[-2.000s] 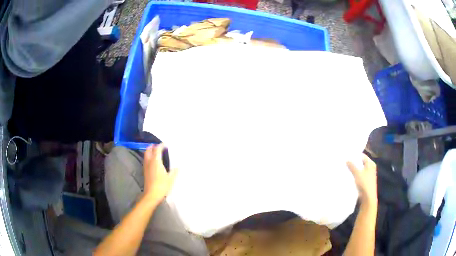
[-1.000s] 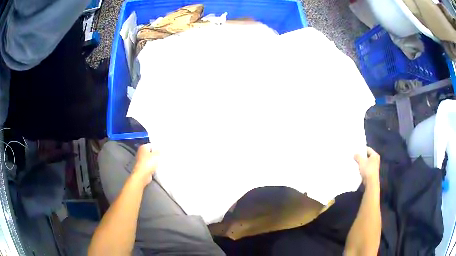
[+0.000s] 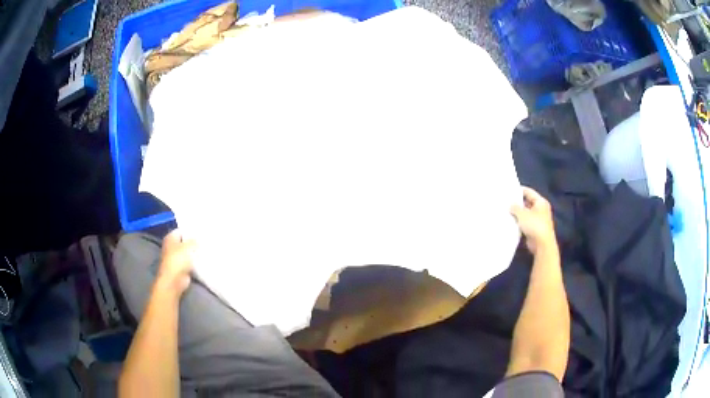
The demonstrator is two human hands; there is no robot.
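Observation:
A large cut fabric panel [image 3: 335,155], white with glare and with curved edges, is spread over the blue plastic bin and my lap. My left hand [image 3: 177,256] grips its left edge. My right hand [image 3: 533,218] grips its right edge, with the fingers curled at the cloth. Perforated kraft paper [image 3: 374,319] shows below the panel's curved lower edge, on my lap. The blue plastic bin [image 3: 124,155] is partly hidden under the panel. Crumpled brown paper [image 3: 195,35] and whitish scraps show inside it.
Black cloth [image 3: 623,272] lies at my right side. A blue basket [image 3: 545,47] and a grey metal frame [image 3: 589,120] stand at the upper right. A white table edge [image 3: 685,194] runs down the right. A blue pedal-like plate [image 3: 75,27] is at the upper left.
The view has shifted, so the bin and panel sit further left and higher. More black cloth and the table's right side show. Both hands still hold the panel's edges.

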